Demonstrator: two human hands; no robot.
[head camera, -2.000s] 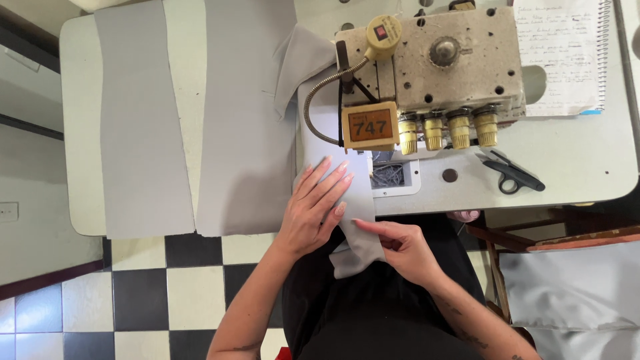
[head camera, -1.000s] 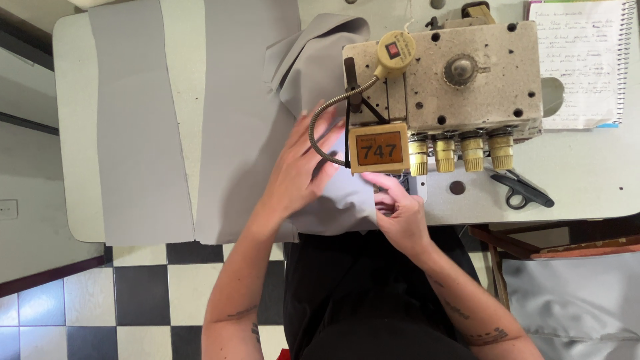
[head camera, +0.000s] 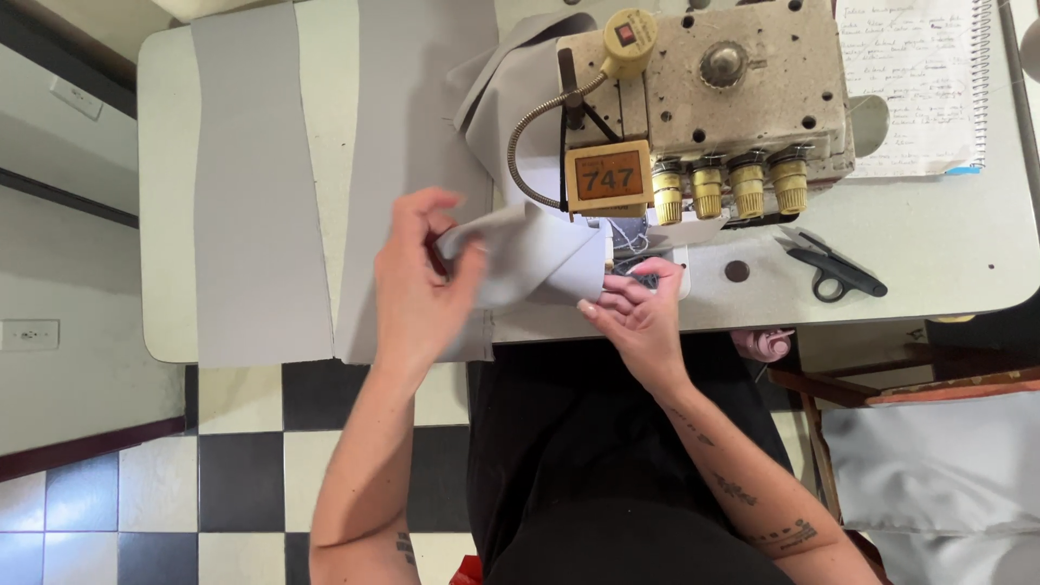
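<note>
A grey fabric piece (head camera: 528, 252) lies folded over itself just left of the presser area of an overlock sewing machine (head camera: 747, 89). My left hand (head camera: 426, 272) pinches a raised, slightly blurred part of it between thumb and fingers. At the fabric's right edge, below the machine's front, my right hand (head camera: 642, 321) grips the edge with thumb and fingers. The rest of this fabric bunches behind, beside the machine head. The needle is hidden under the machine's lamp and number plate (head camera: 609, 179).
Two long grey fabric panels (head camera: 252, 187) (head camera: 390, 187) lie on the white table (head camera: 166, 244) at left. Black thread snips (head camera: 837, 272) and a spiral notebook with handwriting (head camera: 918, 89) are at right. Grey fabric (head camera: 934, 463) rests on a wooden chair (head camera: 845, 390).
My left hand has moved off the flat fabric and lifted part of it into a fold. My right hand has gone from the lower end of the fabric to its edge by the machine.
</note>
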